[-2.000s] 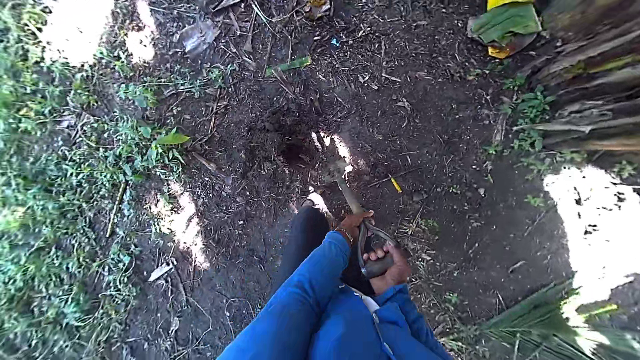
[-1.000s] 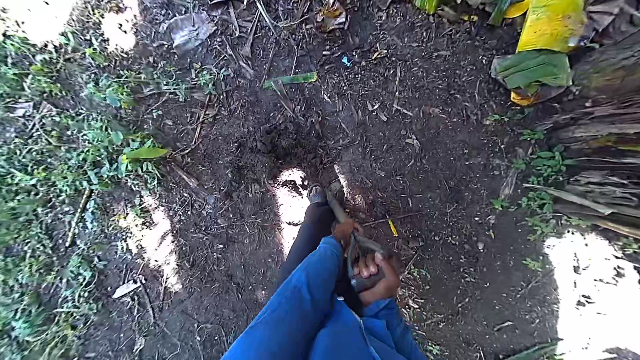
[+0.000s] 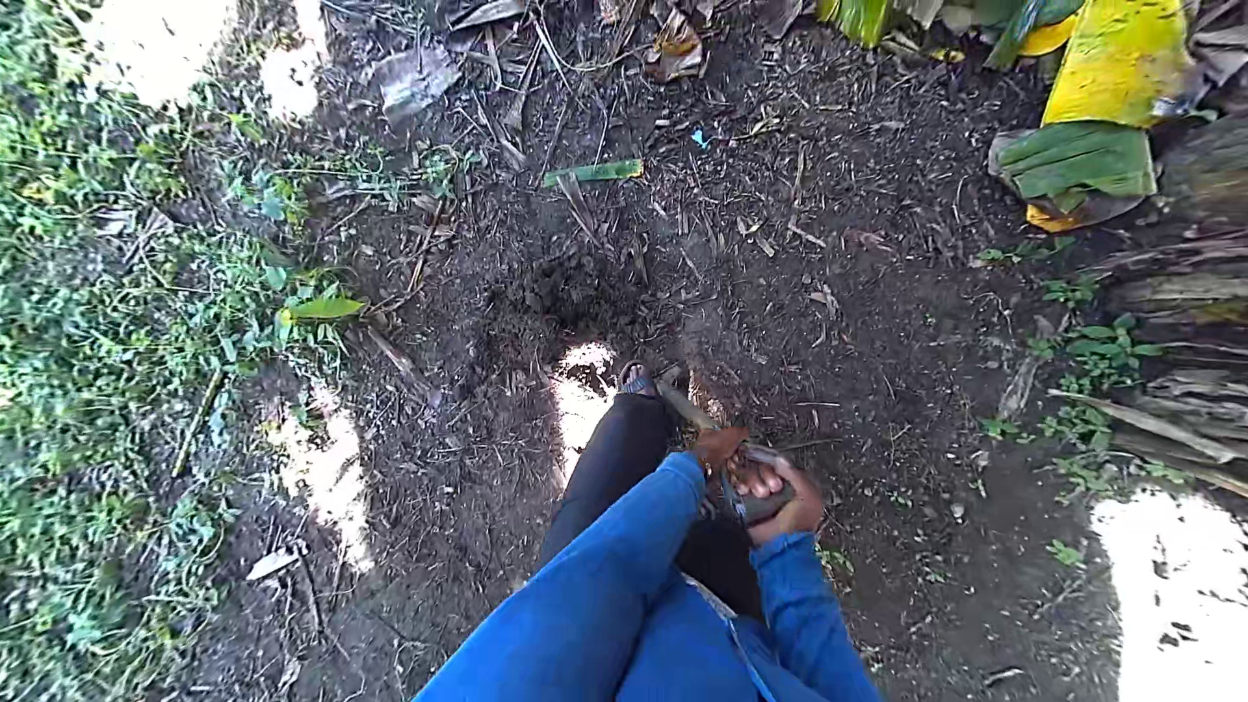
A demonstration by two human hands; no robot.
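My left hand (image 3: 720,447) grips the shaft of a digging tool (image 3: 686,405), likely a spade, just below its handle. My right hand (image 3: 792,502) is closed around the D-shaped grip at the tool's upper end, close to my body. The shaft slants up and left toward my sandalled foot (image 3: 638,380); the tool's lower end is hard to make out beside that foot. Ahead of the foot lies a patch of loose, dug dark soil (image 3: 575,292). Blue sleeves cover both my arms.
Green weeds (image 3: 127,322) spread along the left. A cut green leaf strip (image 3: 595,173) and dry leaves lie on the soil ahead. Yellow and green banana leaves (image 3: 1121,68) hang at the upper right, above a fibrous plant trunk (image 3: 1189,370) at the right edge.
The tool's blade, seen beside the hole two seconds ago, has drawn back toward my feet. Both hands still hold the tool. The view has shifted somewhat.
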